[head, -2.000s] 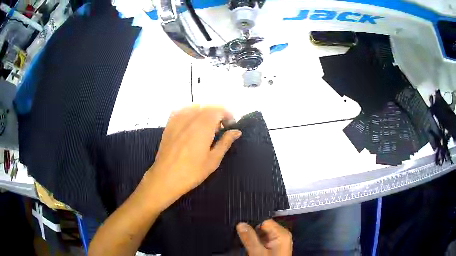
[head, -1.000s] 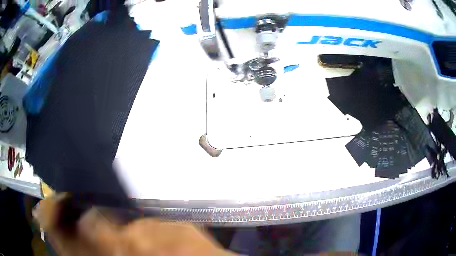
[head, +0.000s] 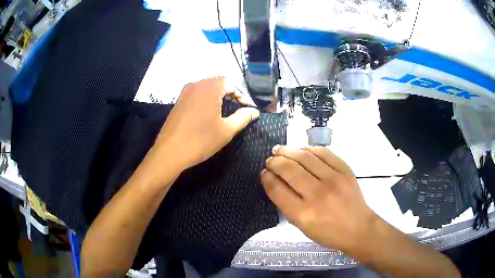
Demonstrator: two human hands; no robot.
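Note:
A black garment panel (head: pixel 217 195) with fine pale stripes lies on the machine table, its top right corner by the presser foot area. The needle is hidden behind the shiny metal guard (head: pixel 260 59). My left hand (head: pixel 203 125) lies on the panel just left of the foot, thumb and forefinger pinching at the cloth's top edge. My right hand (head: pixel 320 195) is palm down, its fingertips on the panel's right edge. The fingers are close together and I cannot tell if they grip the cloth. The white sewing machine (head: pixel 374 76) has a blue stripe and "Jack".
A large heap of dark striped panels (head: pixel 70 108) covers the left. Fanned black labels (head: pixel 434 193) and black pieces (head: pixel 423 125) lie at right. Black strips (head: pixel 483 190) are at the far right. The ruler-marked table edge (head: pixel 293 258) runs in front. Tension dials (head: pixel 318 111) stand near my right hand.
A second ago the sewing area was bare and a blurred hand was at the lower left. Now a panel lies under the machine head with both hands on it. The view has moved closer.

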